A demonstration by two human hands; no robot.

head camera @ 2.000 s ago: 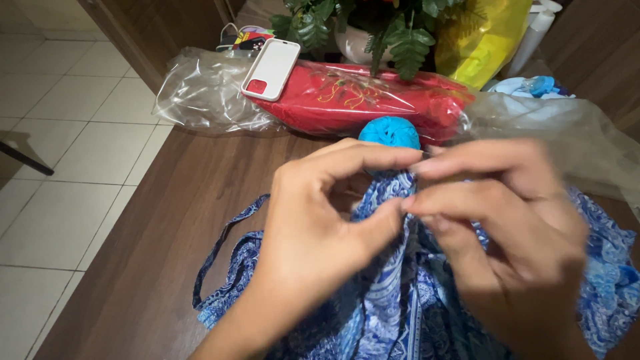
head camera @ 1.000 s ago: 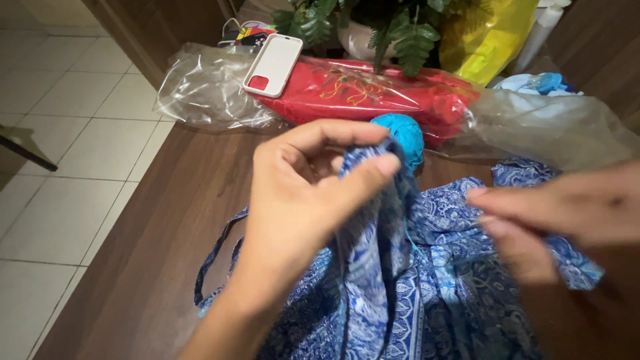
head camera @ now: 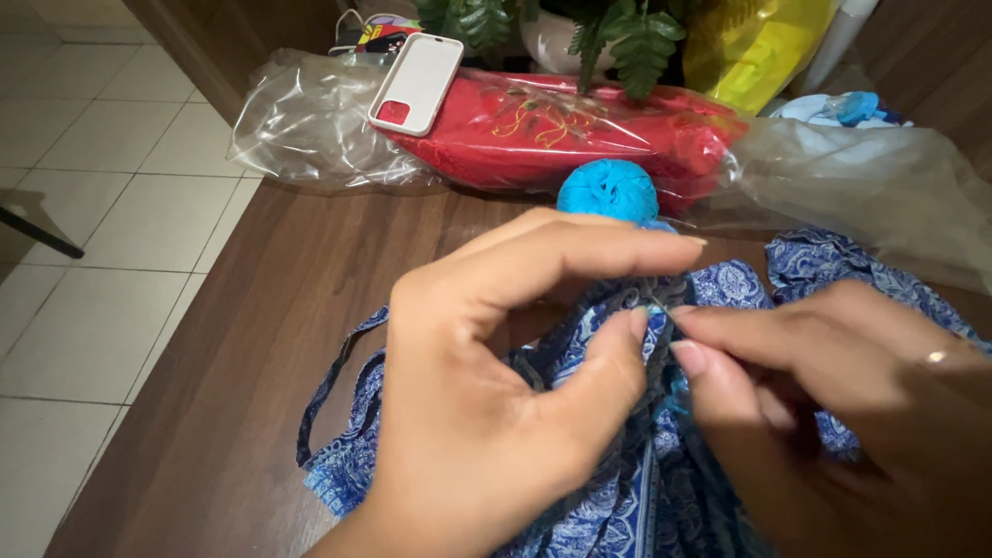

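Blue and white paisley fabric [head camera: 612, 496] lies bunched over the front of the wooden table. My left hand [head camera: 511, 364] grips a raised fold of it, thumb on the near side and forefinger stretched over the top. A thin sewing needle [head camera: 661, 307] is pinched between the thumb and forefinger of my right hand [head camera: 806, 380], its point at the fold beside my left thumb. A bit of turquoise thread [head camera: 679, 397] shows on the fabric just below. Behind my left forefinger sits a ball of turquoise yarn or cloth [head camera: 608, 191].
Across the back lies a clear plastic bag [head camera: 310, 147] around red embroidered fabric [head camera: 504, 143], with a white phone case [head camera: 418, 81] on top. Behind are a leafy plant [head camera: 643, 46] and a yellow bag [head camera: 744, 54]. Table edge [head camera: 170, 341] and tiled floor are at left.
A second ago my right hand was away from the fold, to the right; now it is back against the fold with the needle. My left hand has kept its grip on the fabric.
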